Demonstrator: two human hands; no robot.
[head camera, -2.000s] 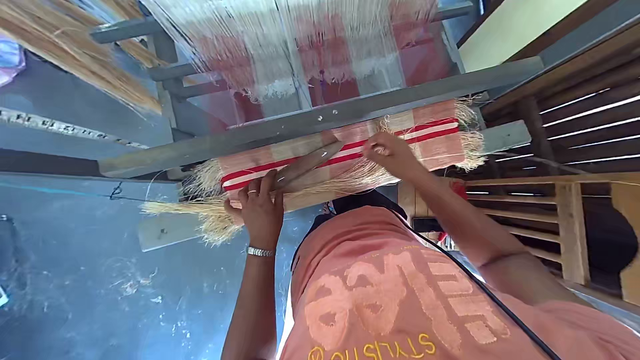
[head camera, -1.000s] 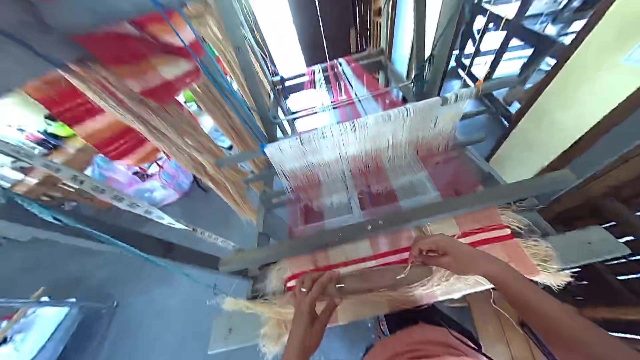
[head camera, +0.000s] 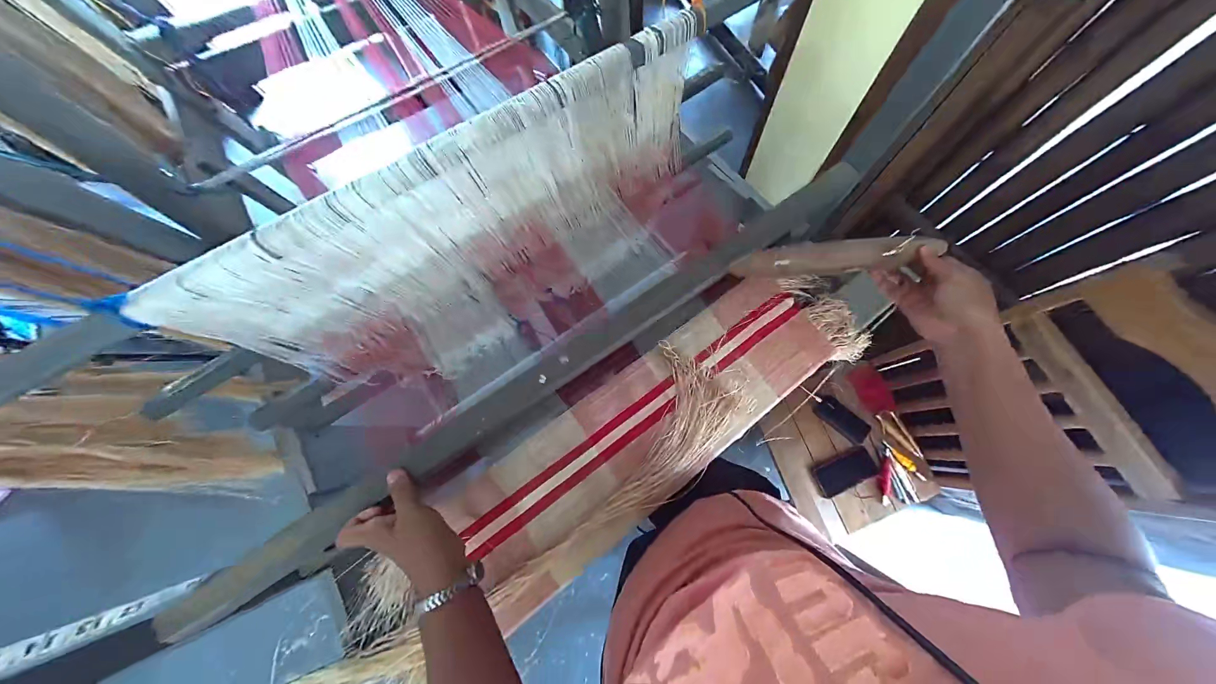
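On a wooden handloom lies woven cloth (head camera: 608, 418) in pink and cream blocks with two red stripes. A bundle of loose tan fiber (head camera: 698, 408) rests across it. My right hand (head camera: 936, 290) grips the end of a wooden weaving shuttle (head camera: 826, 256) at the cloth's right edge, by the right part of the loom's beater bar (head camera: 570, 356). My left hand (head camera: 413, 532) is at the left part of the bar, thumb up against it, fingers curled at its near side. White string heddles (head camera: 456, 199) hang behind the bar over the red and white warp.
Bundles of tan fiber (head camera: 123, 437) lie at the left. On a wooden bench (head camera: 807, 465) at the right are two dark phone-like objects and several pens or tools. A slatted wooden wall (head camera: 1073, 142) stands at the right.
The shuttle has moved from on the cloth to its right edge, now in my right hand. My left hand has gone from the cloth to the beater bar. The view has shifted.
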